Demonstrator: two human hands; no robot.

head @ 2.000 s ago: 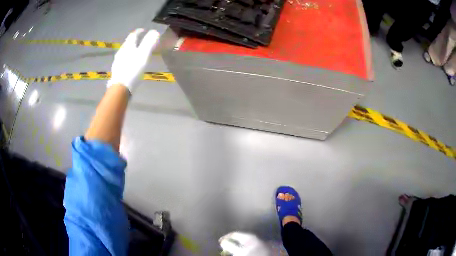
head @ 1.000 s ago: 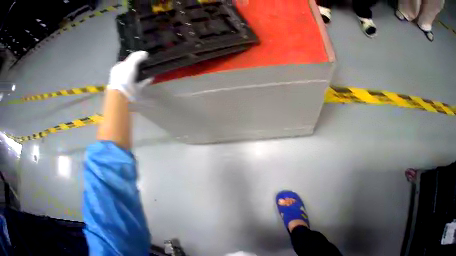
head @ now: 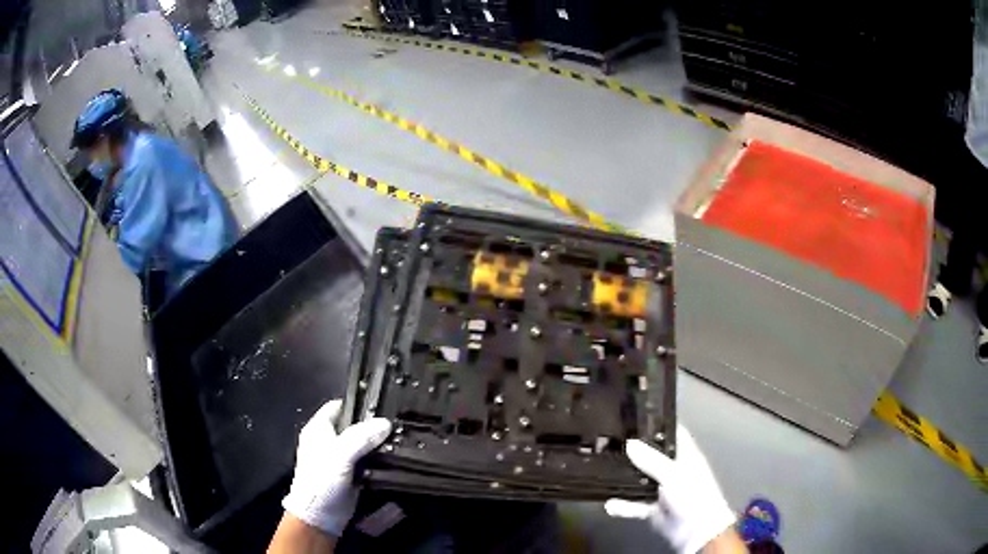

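A small stack of flat black carrier fixtures [head: 531, 357] is held up in front of me. The top one shows metal studs, pockets and two orange-yellow patches near its far edge. My left hand [head: 335, 465], in a white glove, grips the stack's near left corner, thumb on top. My right hand [head: 677, 487], also white-gloved, grips the near right corner. The fingers under the stack are hidden.
A grey box with a red-orange top [head: 823, 216] stands at the right. A large black open box [head: 271, 357] is at the left. A person in a light blue smock [head: 173, 200] is beyond it. Yellow-black tape [head: 477, 162] crosses the floor. Black totes [head: 748, 65] stand at the back.
The black fixtures have left the red-orange top and are now held in both hands. The view has turned, so the grey box sits at the right and the black open box and person show at left.
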